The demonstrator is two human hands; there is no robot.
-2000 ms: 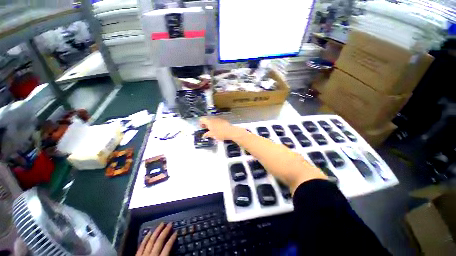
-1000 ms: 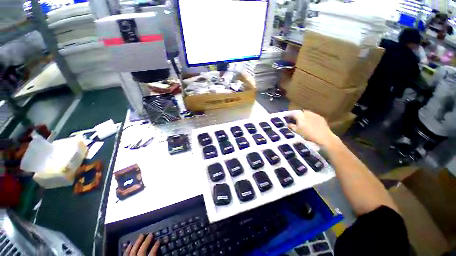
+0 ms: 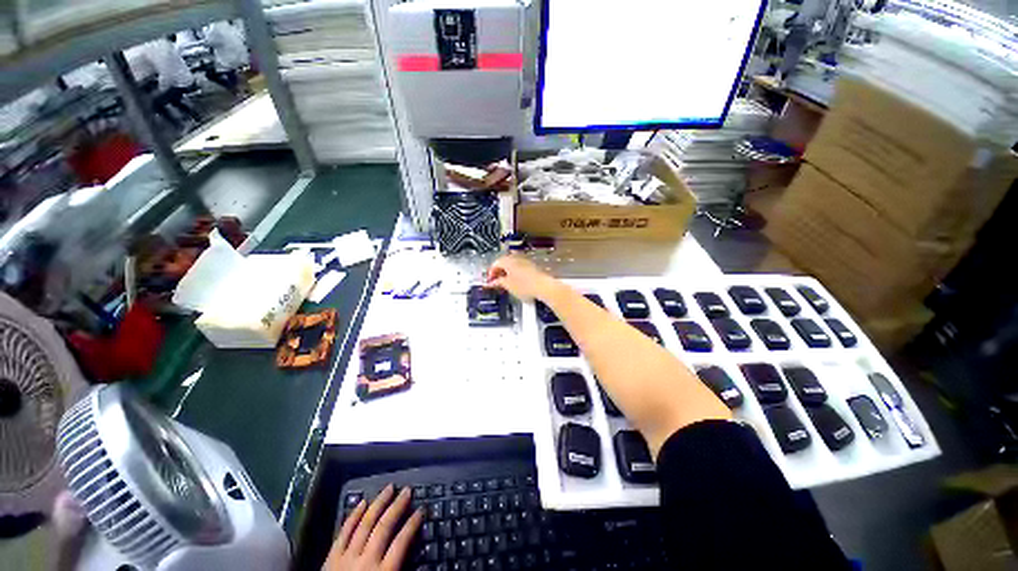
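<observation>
My right hand (image 3: 517, 279) reaches over the tray, its fingertips at the back of the small dark square fixture (image 3: 489, 307). Whether the fingers hold a black unit there cannot be told. My left hand (image 3: 377, 533) lies on the left end of the black keyboard (image 3: 480, 515), fingers apart, cut off by the lower edge. The white tray (image 3: 826, 466) carries rows of small black rounded units (image 3: 579, 448) with pale marks; longer grey pieces sit in its right-hand pockets. My right forearm and black sleeve hide part of the tray.
Two orange-and-black frames (image 3: 383, 366) lie left of the fixture, one on the white board, one on the green mat. A black grille (image 3: 467, 221), parts carton (image 3: 603, 220) and monitor (image 3: 647, 67) stand behind. A tissue box (image 3: 255, 303) and white fan (image 3: 156, 480) are at left.
My right hand has moved left from the tray's far right corner back to the fixture. My left hand stays on the keyboard. The camera view has shifted.
</observation>
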